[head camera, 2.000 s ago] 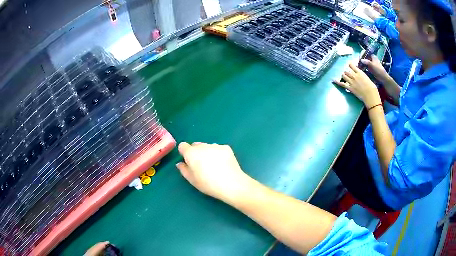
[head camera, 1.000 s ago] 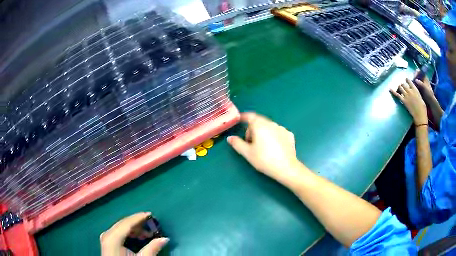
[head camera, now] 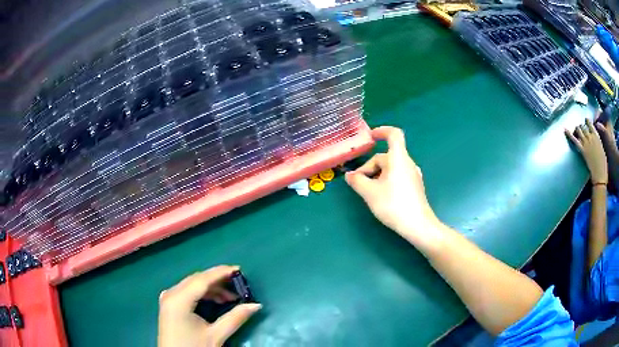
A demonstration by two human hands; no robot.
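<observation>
My left hand [head camera: 197, 308] is low in the view, thumb and fingers closed around a small black device unit [head camera: 241, 287]; part of the unit is hidden by the fingers. My right hand [head camera: 397, 186] is at the right end of the red support [head camera: 203, 203] under the tall stack of clear blister trays [head camera: 224, 115]. Its index finger is at the support's corner and its thumb is apart from it. A small dark thing shows near the thumb; I cannot tell whether it is held. Yellow discs [head camera: 317, 184] and a white piece [head camera: 299, 187] lie beside the red support.
A red tray [head camera: 41, 305] with black units is at the lower left. Another clear tray stack [head camera: 543, 108] with black parts stands at the upper right, near a yellow-orange frame [head camera: 438, 12]. A coworker's hand [head camera: 589, 150] and blue sleeve are at the right edge.
The view has swung left, so the bench things sit further right. My left hand has come fully into view with the black unit. My right hand stays by the red support's corner, its fingers more bent.
</observation>
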